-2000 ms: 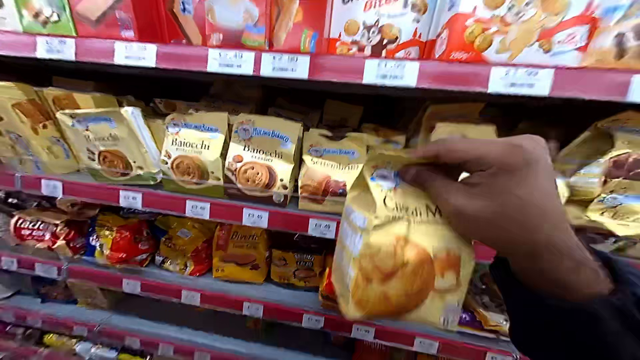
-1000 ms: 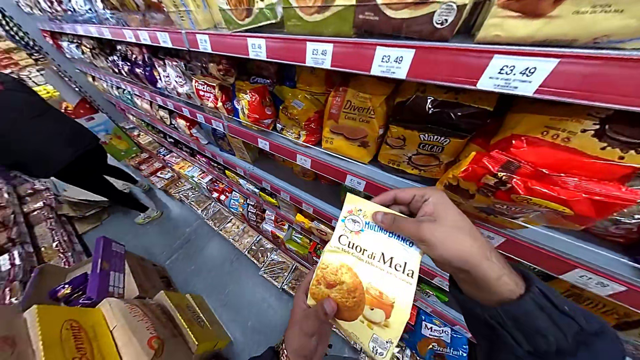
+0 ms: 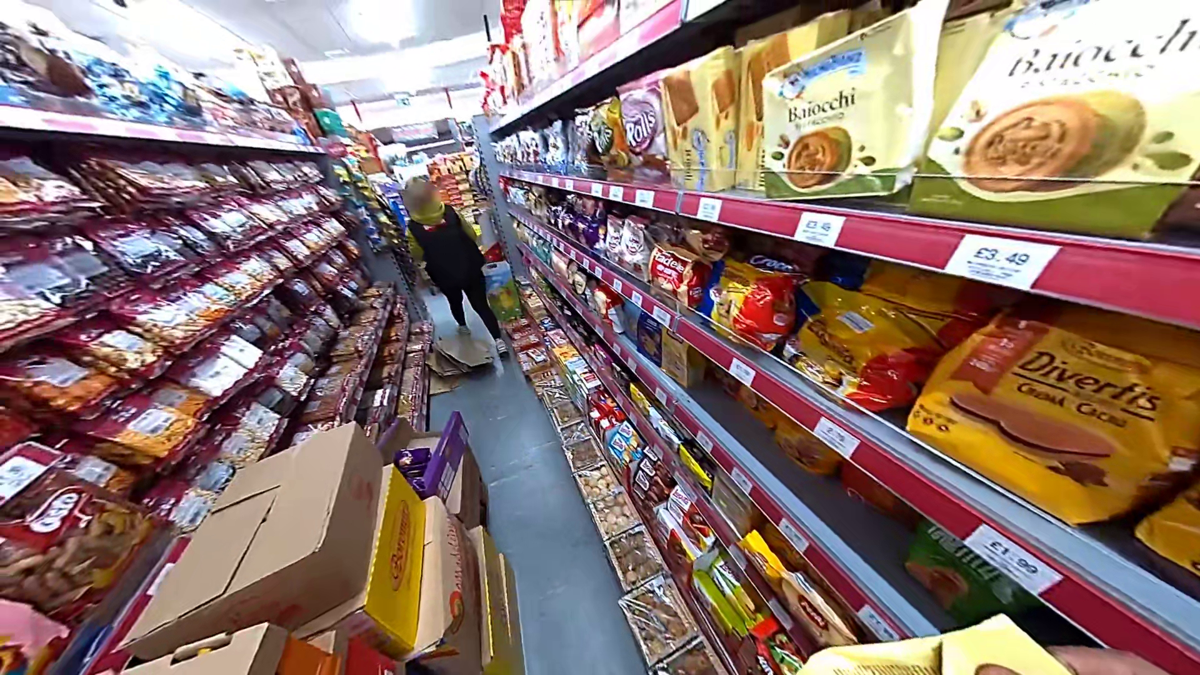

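At the bottom right edge, my right hand (image 3: pixel 1104 660) shows only as fingers against a pale yellow biscuit packet (image 3: pixel 998 647). Just the top of this packet is in view; the rest is cut off by the frame. A bit of a finger also shows below the packet's edge, and I cannot tell which hand it belongs to. My left hand cannot be made out. Above and beside the packet is the shelf of yellow Divertis biscuit bags (image 3: pixel 1059 412). Green and cream Baiocchi packets (image 3: pixel 844 112) stand upright on the shelf over it.
Opened cardboard boxes (image 3: pixel 272 534), one of them yellow (image 3: pixel 398 562), are piled at the lower left. Racks of packed snacks (image 3: pixel 178 356) line the left side. Farther down the aisle a person in dark clothes (image 3: pixel 450 253) stands beside flattened cardboard (image 3: pixel 461 353) on the floor.
The view has swung left and up along the aisle. The packet, held in both hands a second ago, now shows only at the bottom right edge.
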